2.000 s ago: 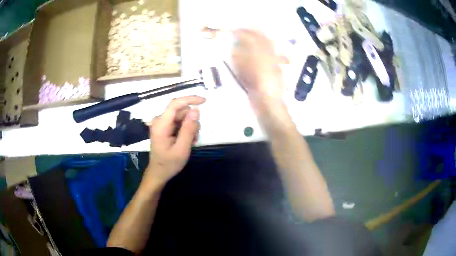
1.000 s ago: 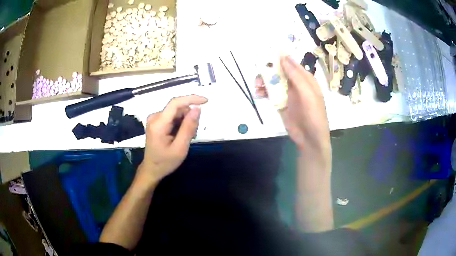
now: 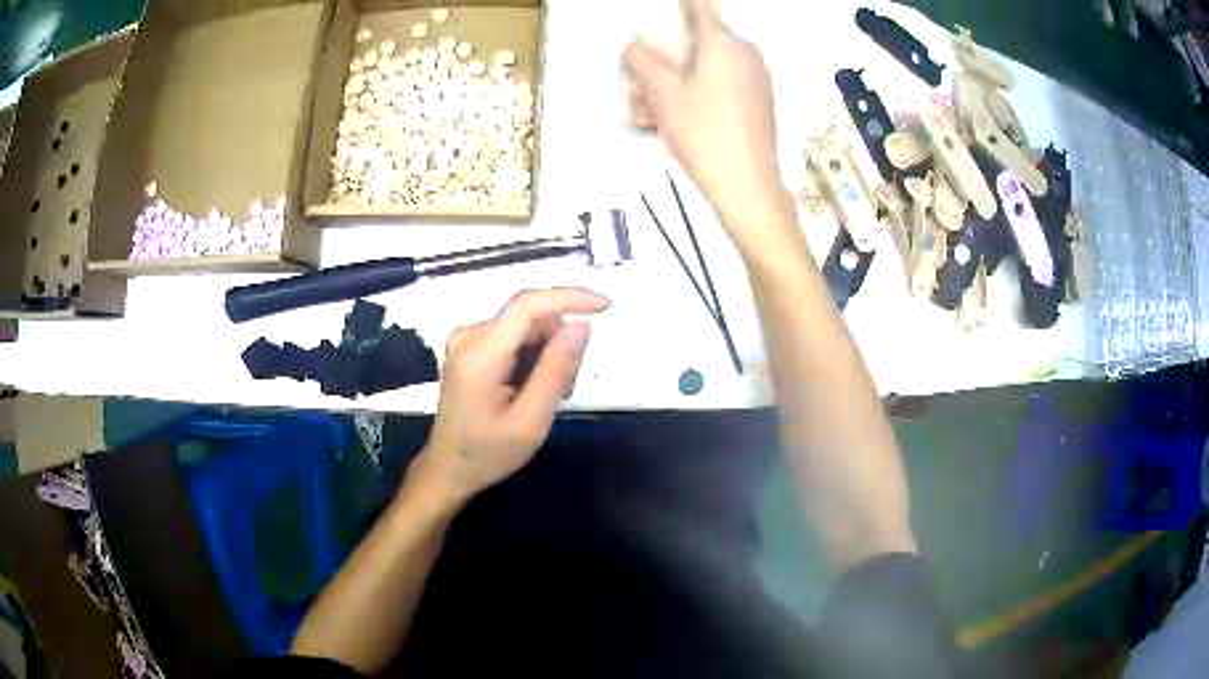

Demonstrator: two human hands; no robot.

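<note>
My right hand reaches to the back of the white bench top, cut off by the top edge of the picture and blurred. I cannot tell whether it holds anything. My left hand rests at the bench's front edge, fingers curled, thumb and index fingertip apart, nothing in it. A hammer with a black grip and shiny shaft lies behind my left hand. Dark tweezers lie in a narrow V between my hands. A pile of beige, black and pink housings lies to the right of my right forearm.
Cardboard trays stand at back left, one with beige caps, one with pink caps, one with black caps. Black pads lie by the hammer. A teal dot is near the front edge. Clear plastic lies far right.
My right hand has moved from the front, where it held a beige housing, to the back of the bench. A beige housing now shows at the pile's left side. My left hand keeps its pose.
</note>
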